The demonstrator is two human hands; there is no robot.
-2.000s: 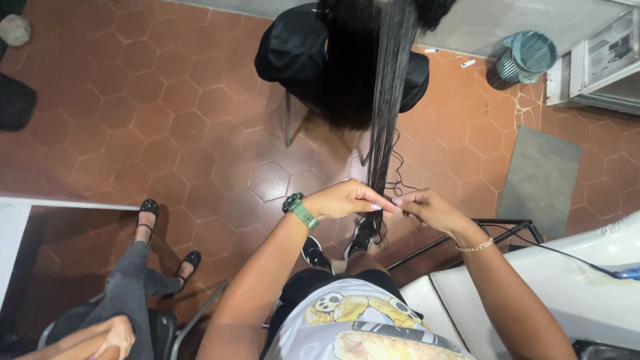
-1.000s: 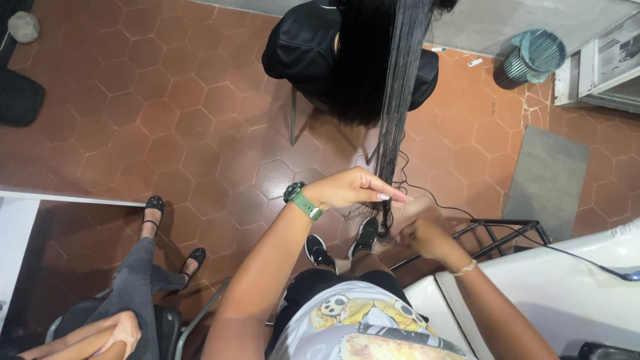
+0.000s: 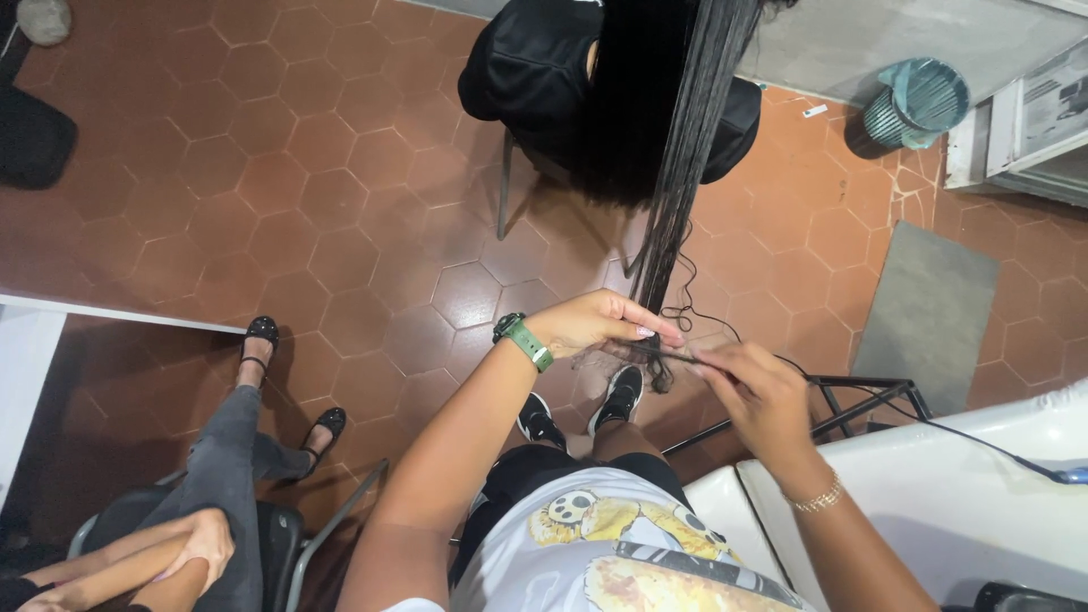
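A long, straight section of dark hair (image 3: 693,144) runs down from the head of a seated person in a black top (image 3: 535,64). My left hand (image 3: 599,327), with a green-strapped watch at the wrist, holds the lower end of this section, its fingers pointing right. Curly tips (image 3: 659,372) hang below those fingers. At the right, my right hand (image 3: 748,382) pinches a thin dark strand between thumb and fingertips; the strand stretches across from my left hand. More loose dark hair (image 3: 629,102) hangs down the seated person's back.
A person in grey trousers (image 3: 225,459) sits at lower left, hands clasped. At upper right stands a lined wastebasket (image 3: 922,102). A black cable (image 3: 943,421) crosses a black metal frame (image 3: 875,395) and the white surface (image 3: 918,493) at right. A grey panel (image 3: 926,314) lies on the tiled floor.
My right hand, blurred and below the hair one second ago, is now level with my left fingers, a thin strand stretched between the hands. My left hand stays at the lower end of the hair.
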